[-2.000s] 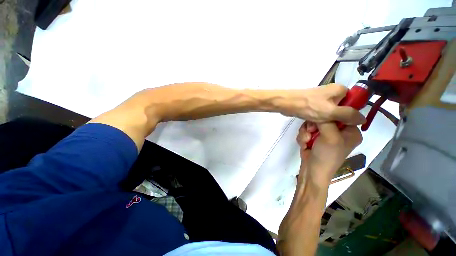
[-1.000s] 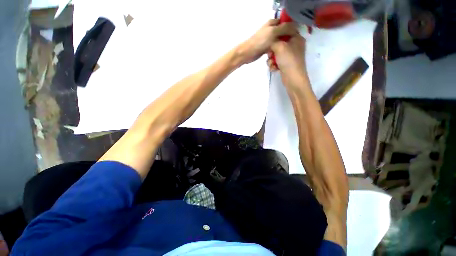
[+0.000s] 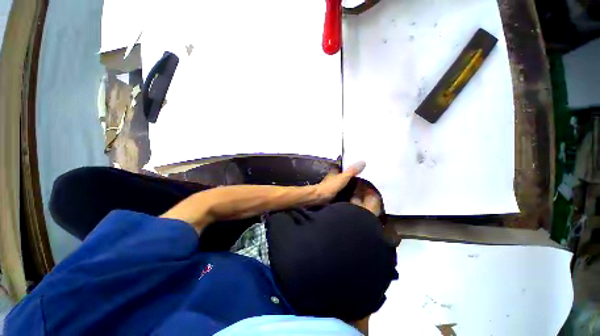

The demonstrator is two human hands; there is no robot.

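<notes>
The white-topped lay [image 3: 243,92] lies in front of me, with a straight seam between it and the white-topped block [image 3: 427,164] on its right. My left hand [image 3: 339,181] is at their near edge by the seam, one finger stretched over the white; its other fingers are hidden. My right hand [image 3: 368,199] is just beside it, mostly hidden behind my black-clad knee; its grip does not show. The red cutter handle [image 3: 332,29] stands at the top edge by the seam, with no hand on it; the motor is out of view.
A brown-black bar with a yellowish patch [image 3: 456,76] lies on the right block. A black bar [image 3: 160,87] lies on the lay's left side. Paper scraps lie on the dark surface [image 3: 131,147] at left. Another white-topped stack [image 3: 487,285] is at lower right.
Both hands have let go of the red handle and moved down to the near edge by the seam. The view has shifted, and the motor has left the picture.
</notes>
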